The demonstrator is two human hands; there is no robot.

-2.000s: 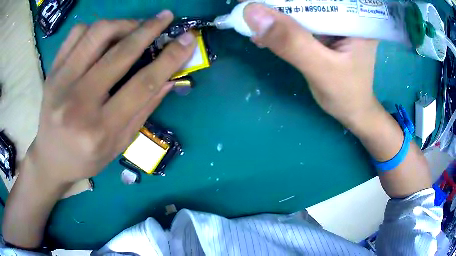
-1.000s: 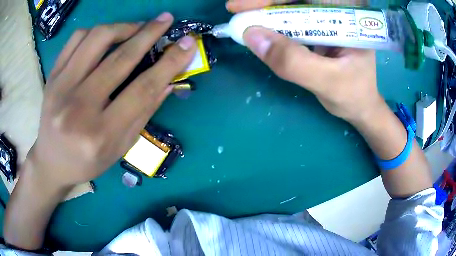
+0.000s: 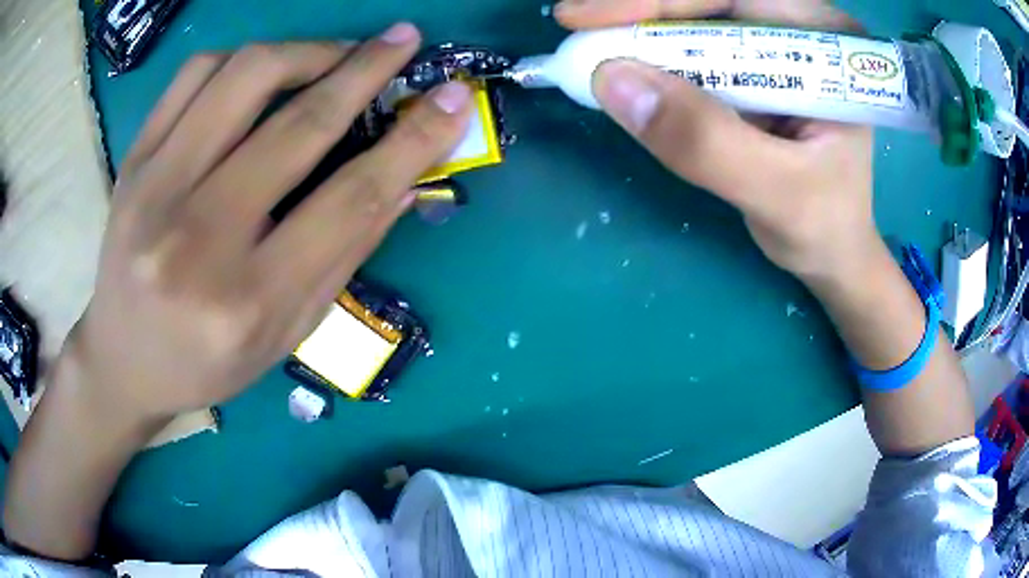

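My right hand [image 3: 756, 169] grips the white glue syringe [image 3: 779, 77], which lies level with its needle [image 3: 521, 75] pointing left. The needle tip is at the upper edge of a black watch housing [image 3: 457, 62]. My left hand [image 3: 226, 237] lies over this housing, thumb and fingertips on it, and hides its left part. Its yellow-edged battery [image 3: 483, 136] shows beside the fingertips, with a round part [image 3: 438, 201] below. A second housing [image 3: 409, 325] lies nearer me with a white battery [image 3: 348, 348] and a round part [image 3: 307, 403].
Cardboard [image 3: 45, 147] lies at the left, with black units [image 3: 130, 32] near it. A white tub [image 3: 976, 68] stands at the upper right, with a white power adapter [image 3: 962, 277] below. White paper [image 3: 790, 469] lies at the lower right on the green mat [image 3: 632, 339].
The whole view has shifted, so things sit slightly further right. The syringe barrel has tilted slightly, rear end lower. The needle stays at the housing's upper edge and my left hand stays on it.
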